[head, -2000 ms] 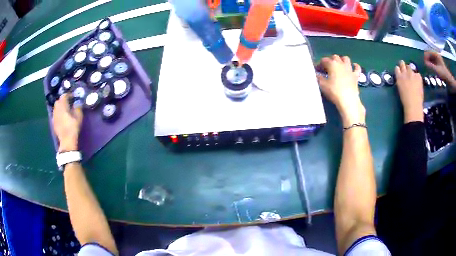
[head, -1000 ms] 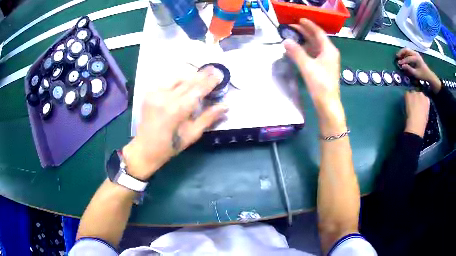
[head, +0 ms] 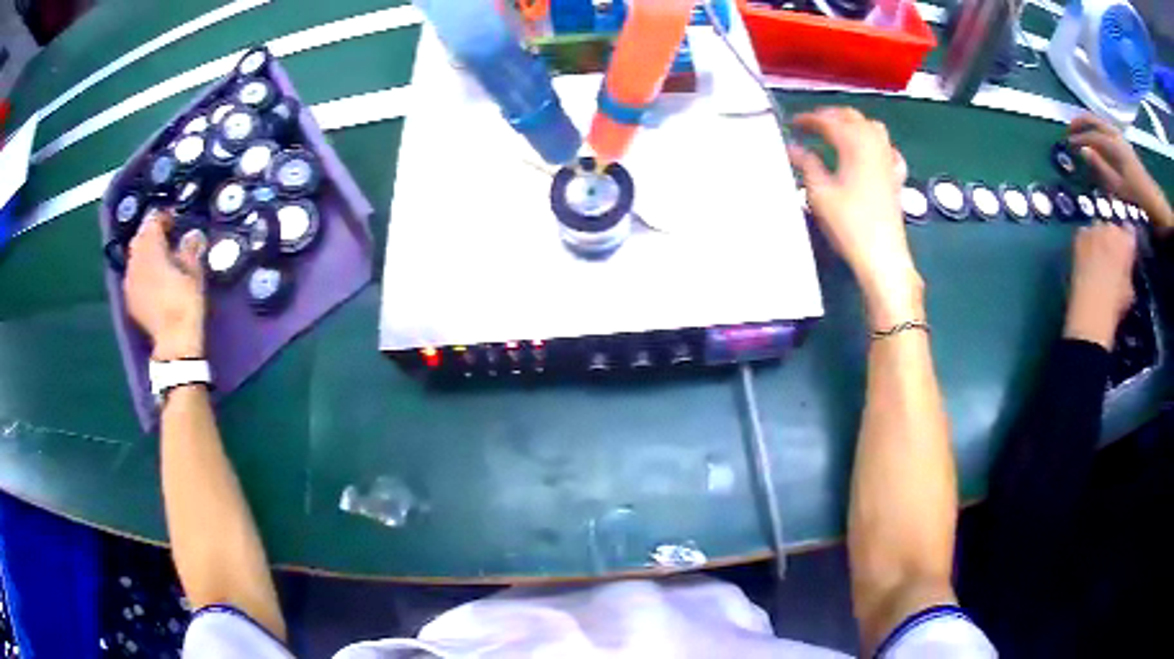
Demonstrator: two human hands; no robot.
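A purple-grey tray (head: 309, 290) at left holds a heap of black discs with white or silver centres (head: 237, 126). My left hand (head: 165, 286) reaches in at its left side, fingertips among the discs; whether one is gripped is unclear. A black disc with a silver centre (head: 592, 193) sits on the round silver post (head: 595, 240) of the white-topped machine (head: 489, 290). The blue tube (head: 509, 77) and orange tube (head: 640, 71) meet just above it. My right hand (head: 856, 187) is right of the machine, thumb and forefinger apart, no disc visible between them.
A row of discs (head: 985, 201) runs right from my right hand. Another person's hands (head: 1110, 277) are at its far end. A red bin (head: 837, 45) and fan (head: 1114, 52) stand behind. A grey cable (head: 762, 470) hangs in front; clear plastic scrap (head: 380, 500) lies near the front edge.
My left hand has moved from the machine's post back to the tray. My right hand no longer shows the disc it held over the machine's right rear. The tubes are over the post again.
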